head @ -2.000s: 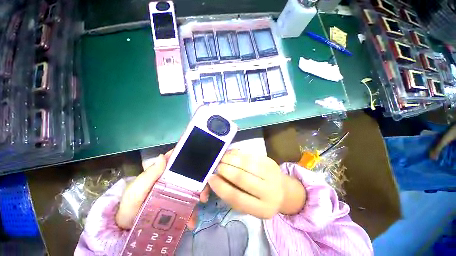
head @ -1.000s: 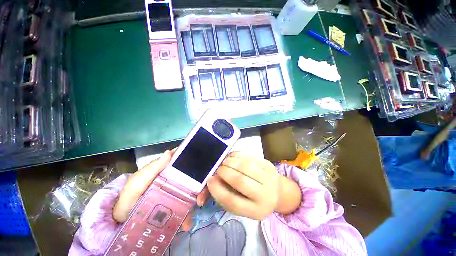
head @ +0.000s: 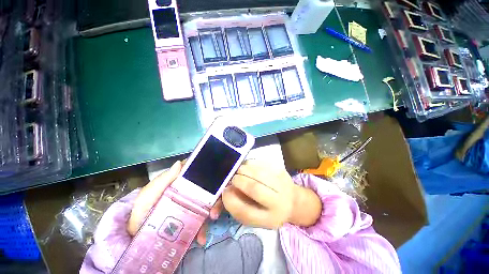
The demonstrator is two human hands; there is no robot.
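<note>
An open pink flip phone [head: 211, 165] is held tilted over my lap, its dark screen and round dark disc facing up and its keypad toward me. My left hand [head: 155, 195] holds it along the left side near the hinge, fingertips showing at the right edge. My right hand [head: 262, 195] is curled against the right edge of the lid; its fingertips are partly hidden. A second open pink phone [head: 175, 75] lies on the green bench. Beside it is a white sheet [head: 257, 114] with two rows of dark-framed display windows.
Clear blister tray stacks stand at left [head: 56, 107] and right [head: 415, 64]. A white bottle [head: 310, 16], blue pen [head: 348, 40], yellow pad [head: 357, 32] and white wipe [head: 339, 68] lie at back right. An orange-handled tool [head: 328, 167] is in the cardboard box [head: 399, 176]. A person's arm shows at far right.
The view has shifted slightly. The held phone has tilted a little, and glare on its keypad has changed. Both hands stay at the phone.
</note>
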